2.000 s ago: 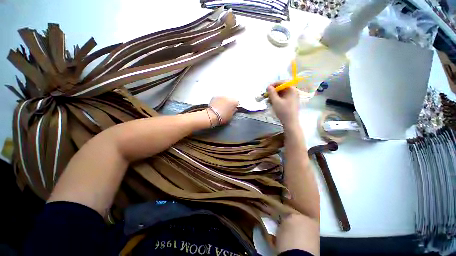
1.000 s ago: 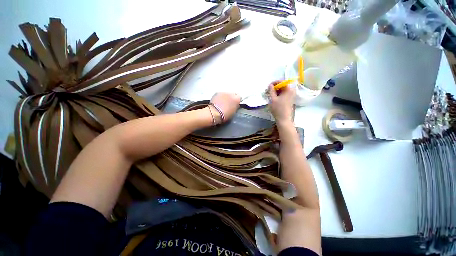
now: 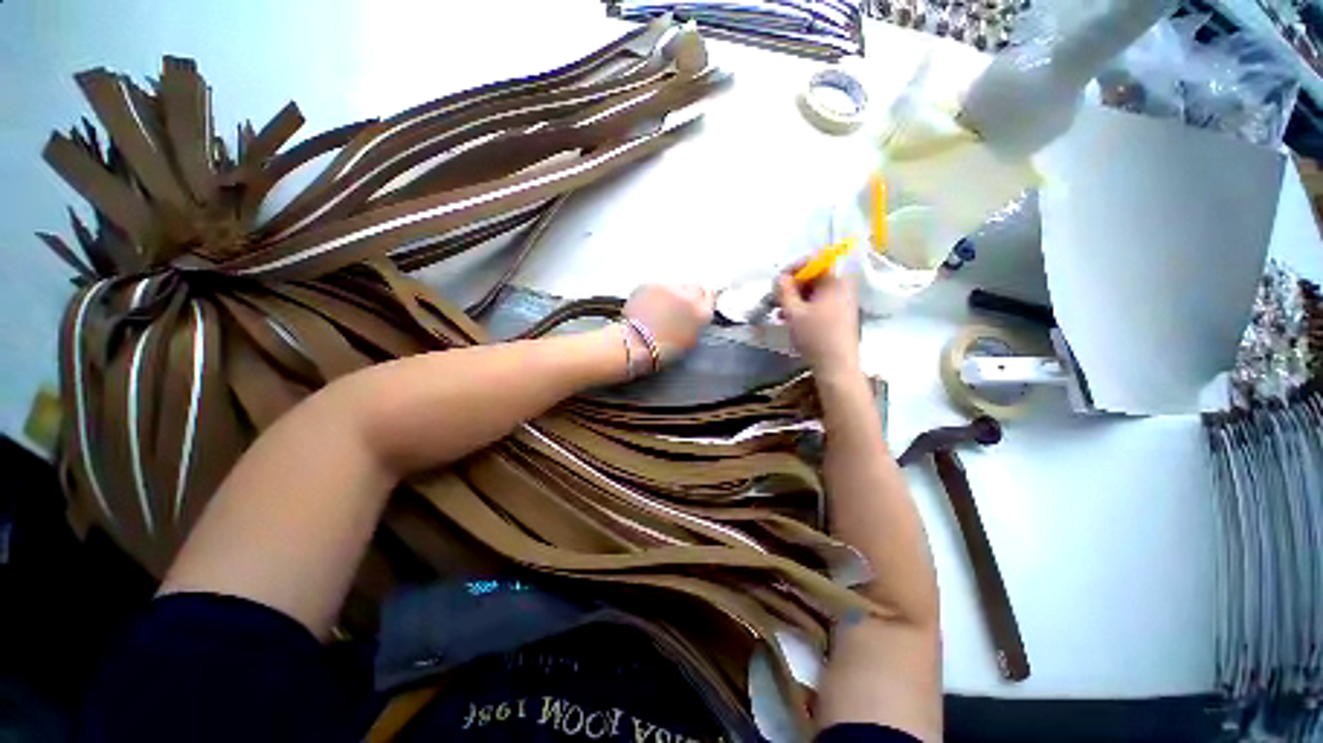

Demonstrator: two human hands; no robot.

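Observation:
My left hand (image 3: 669, 314) is closed on a brown strap near its tip, above the grey work board (image 3: 711, 366). The pale strap tip (image 3: 743, 301) lies between my two hands. My right hand (image 3: 817, 308) holds the yellow-orange glue brush (image 3: 824, 263), its lower end close to the strap tip; the exact contact is too blurred to tell. A second yellow stick (image 3: 879, 212) stands in the white glue pot (image 3: 903, 273). Many brown straps (image 3: 624, 494) fan out under my left forearm, from a bundle tied at the left (image 3: 189, 269).
A hammer (image 3: 981, 559) lies right of my right forearm. Clear tape (image 3: 987, 370), a dark rod (image 3: 1011, 306) and a white card (image 3: 1161, 261) lie at the right. Masking tape (image 3: 833, 100) and a large whitish bottle (image 3: 1023, 95) lie beyond. Dark narrow pieces (image 3: 1270, 537) line the right edge.
The brush was away from the strap tip near the pot two seconds ago and is now lower, beside the tip. My left hand keeps its hold, and the whole view has shifted slightly.

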